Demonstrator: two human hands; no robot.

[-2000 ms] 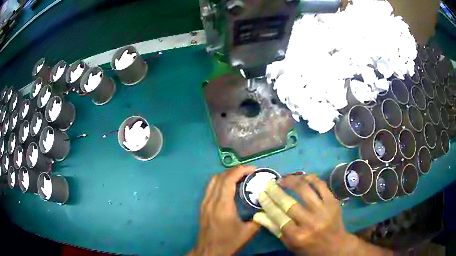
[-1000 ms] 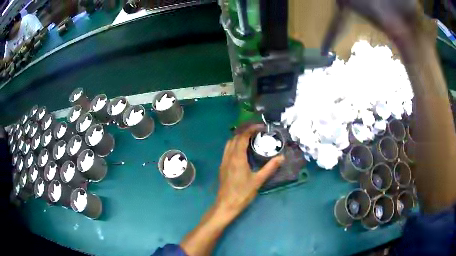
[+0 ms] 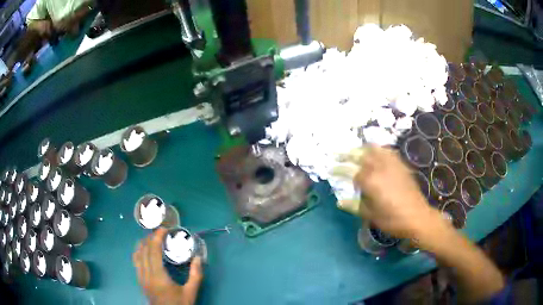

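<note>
My left hand [image 3: 161, 274] is around a metal cup with a white insert [image 3: 180, 245] on the bench, beside another filled cup [image 3: 151, 211]. A wire sticks out from the held cup to the right. My right hand [image 3: 387, 187], with pale yellow finger cots, is at the lower edge of the heap of white inserts [image 3: 363, 89]. Its fingertips blend with the white, so I cannot tell whether it grips an insert. The press base plate [image 3: 268, 179] has no cup on it, under the press head [image 3: 247, 95].
Filled cups [image 3: 66, 223] stand in groups at the left. Unfilled cups [image 3: 452, 149] crowd the right. A cardboard divider [image 3: 333, 24] stands behind the heap. A pale edge strip [image 3: 172, 121] borders the green channel. Another person's hand [image 3: 68, 22] shows at the top left.
My left hand has moved left with the filled cup, from the press base to the filled cups. My right hand has come down from the top right to the white heap.
</note>
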